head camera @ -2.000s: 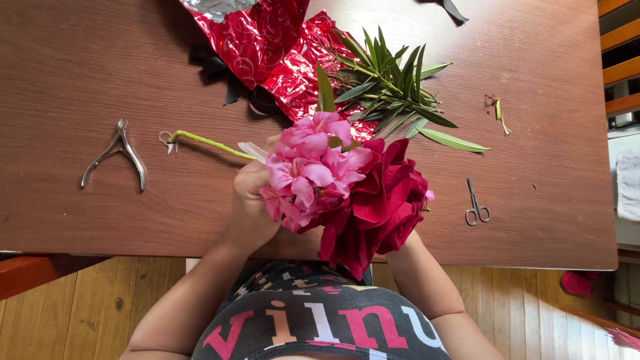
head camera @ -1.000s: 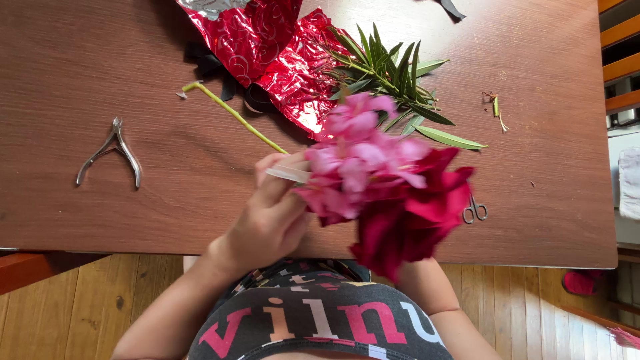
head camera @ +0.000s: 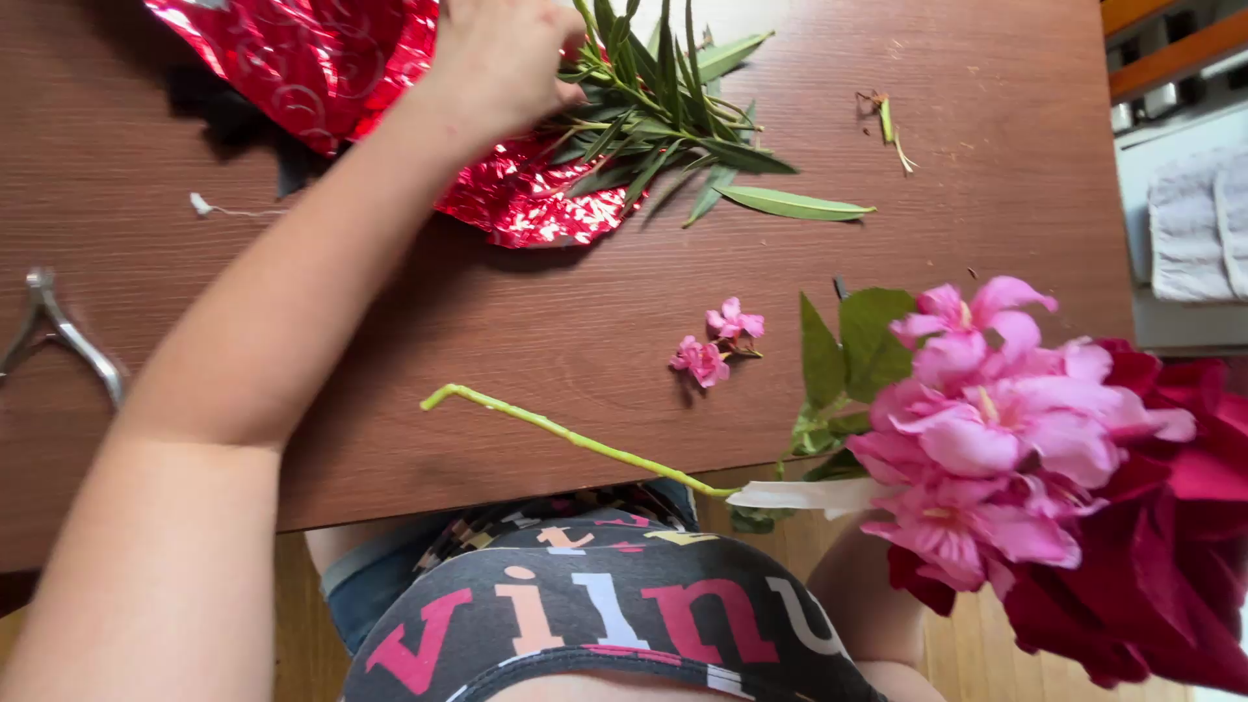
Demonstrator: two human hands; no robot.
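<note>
My left hand [head camera: 512, 63] reaches over the red foil wrap [head camera: 556, 200] to the near end of a pile of narrow green leaf sprigs [head camera: 663, 107]; whether its fingers grip a sprig cannot be told. At the right, in front of my torso, is a bunch of pink blossoms [head camera: 985, 419] with a dark red fabric-like flower [head camera: 1131, 575] behind it. A bent light green stem [head camera: 575, 436] points left from the bunch, with a white strip [head camera: 809, 495] at its base. The flowers hide my right hand. A small pink blossom sprig [head camera: 702, 361] lies on the table.
Metal nippers [head camera: 60, 331] lie at the left, near a white thread [head camera: 202, 205]. Black ribbon [head camera: 229, 117] sits beside the foil. A plant scrap [head camera: 885, 122] lies at the upper right, and the table's front edge [head camera: 390, 514] runs before my body.
My left hand has left the flowers and moved up to the leaf sprigs. The flower bunch has moved right. The small pink blossoms on the table now show. The view has shifted.
</note>
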